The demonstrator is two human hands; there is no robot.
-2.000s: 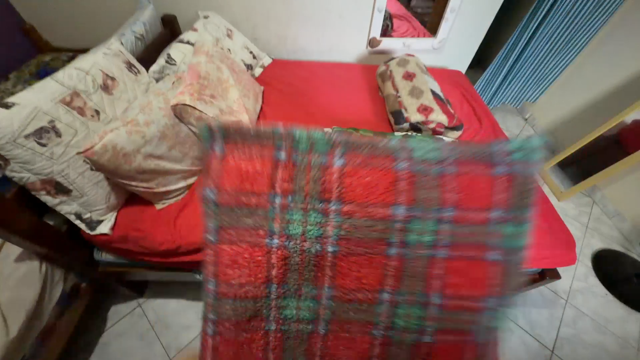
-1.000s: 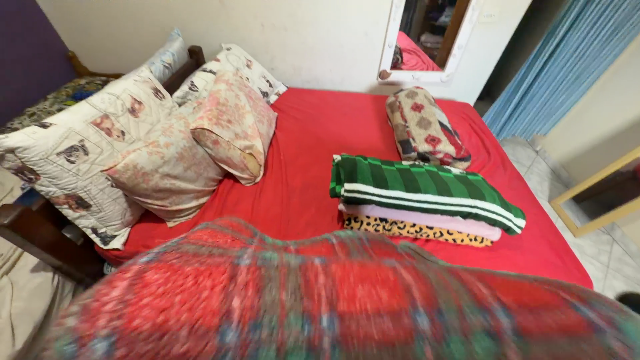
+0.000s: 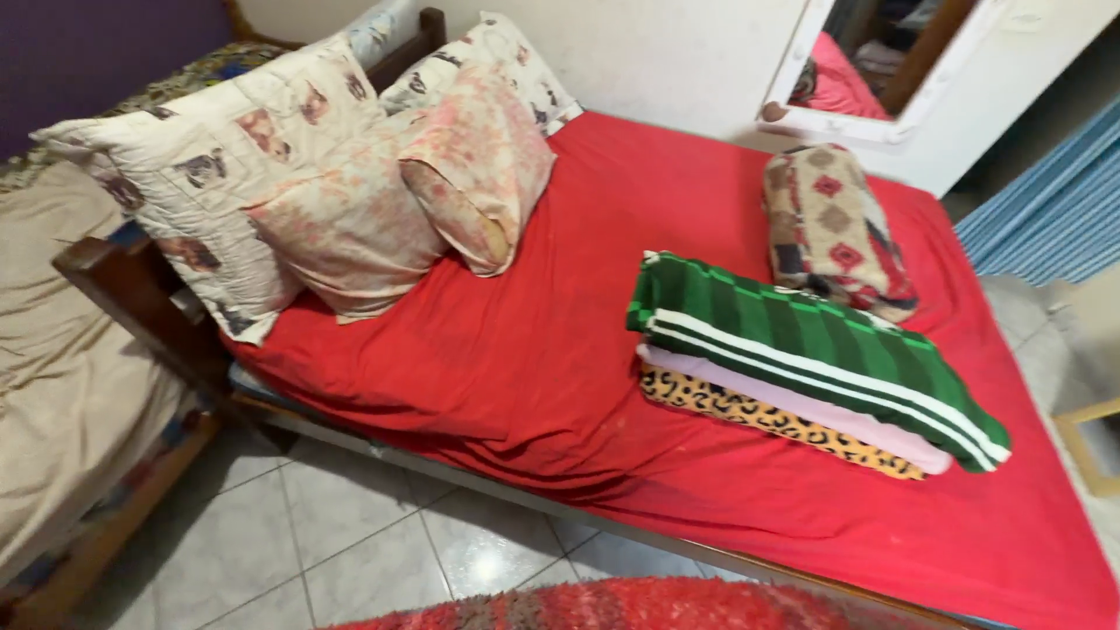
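Observation:
Neither my left hand nor my right hand shows. Along the bottom edge, the fuzzy rim of a red plaid blanket (image 3: 612,605) comes into view; whatever holds it is hidden. Across the bed lies a red sheet (image 3: 560,350), wrinkled near its front side. Folded fabrics are stacked on its right part: a green striped one with white bands (image 3: 787,341) on top, a pink cloth (image 3: 805,416) under it, and a leopard-print cloth (image 3: 761,420) at the bottom. Behind the stack is a folded beige patterned blanket (image 3: 827,219) with red diamonds.
Several pillows, among them a quilted one (image 3: 227,166) and a floral one (image 3: 481,157), lean at the wooden headboard (image 3: 131,306). Another bed with a beige cover (image 3: 61,350) stands left. A white-framed mirror (image 3: 840,127) and a blue curtain (image 3: 1050,201) are at the back right. The floor is tiled (image 3: 367,525).
The red plaid blanket, which spanned the lower part of the view, has dropped so only its edge shows at the bottom. The stack and pillows have not been moved.

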